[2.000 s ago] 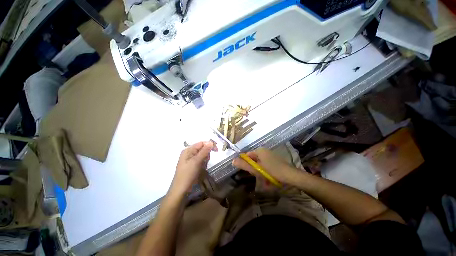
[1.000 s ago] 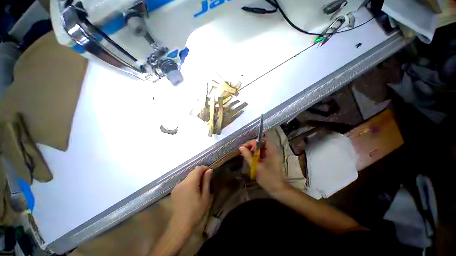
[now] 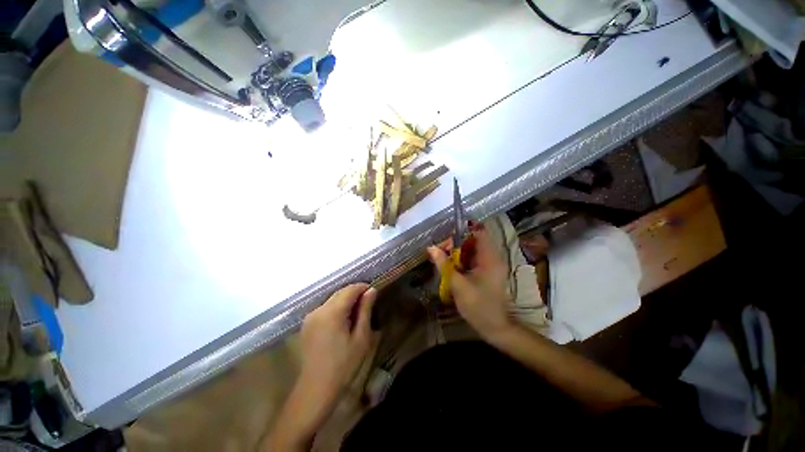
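My right hand (image 3: 477,282) holds scissors (image 3: 457,212) by the yellow and red handles, blades pointing up over the table's front edge. My left hand (image 3: 340,327) pinches a narrow tan strip (image 3: 402,269) that runs along the front edge toward my right hand. Whether the right fingers also grip the strip is hard to tell. A loose pile of short tan pieces (image 3: 393,181) lies on the white table. A small dark curved scrap (image 3: 300,214) lies alone to the left of the pile.
The sewing machine's needle area (image 3: 291,93) stands behind the pile. Thread snips (image 3: 613,33) lie by a black cable at upper right. Large tan panels (image 3: 79,150) lie at the left. The ridged grey table edge (image 3: 530,172) crosses in front. White cloth (image 3: 593,274) hangs below it.
The hands and scissors have moved from the pile to the table's front edge, and the strip is now stretched between the hands. The curved scrap now lies alone. The view has shifted.
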